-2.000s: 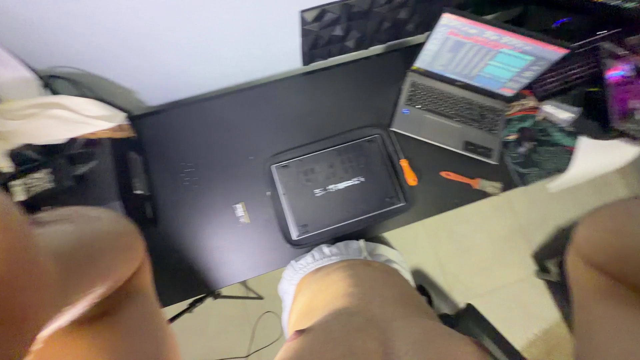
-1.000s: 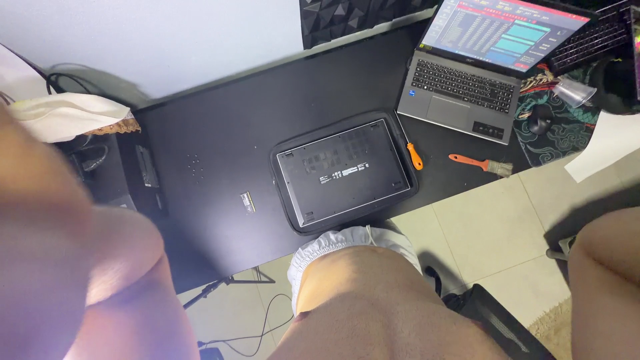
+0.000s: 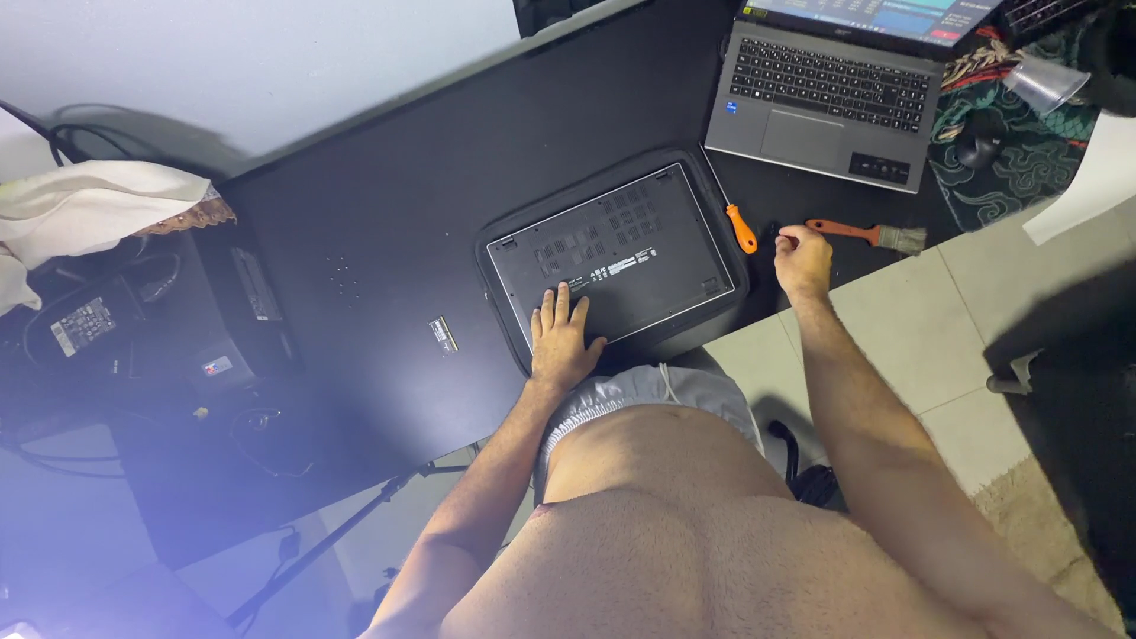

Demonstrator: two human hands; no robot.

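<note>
A laptop lies upside down (image 3: pixel 657 293) on a black sleeve (image 3: pixel 621 164), its vented bottom cover facing up. My left hand (image 3: pixel 561 342) rests flat on its near left part, fingers spread. My right hand (image 3: pixel 803 257) is over the table between an orange-handled screwdriver (image 3: pixel 741 229) and a paintbrush with an orange handle (image 3: pixel 852 232). Its fingers are bent near a small dark item at the fingertips; whether they grip it is unclear. Left of the laptop lie a memory module (image 3: pixel 443 335) and several tiny screws (image 3: pixel 342 280).
An open grey laptop (image 3: pixel 816 133) stands at the back right, with a mouse (image 3: pixel 978 146) and a clear plastic cup (image 3: pixel 1047 84) beside it. A power adapter (image 3: pixel 82 327), cables and a white cloth (image 3: pixel 98 191) are at the left. The table's near edge runs by my waist.
Both my hands have come in over the table: the left onto the upturned laptop, the right beside the paintbrush. The view has shifted.
</note>
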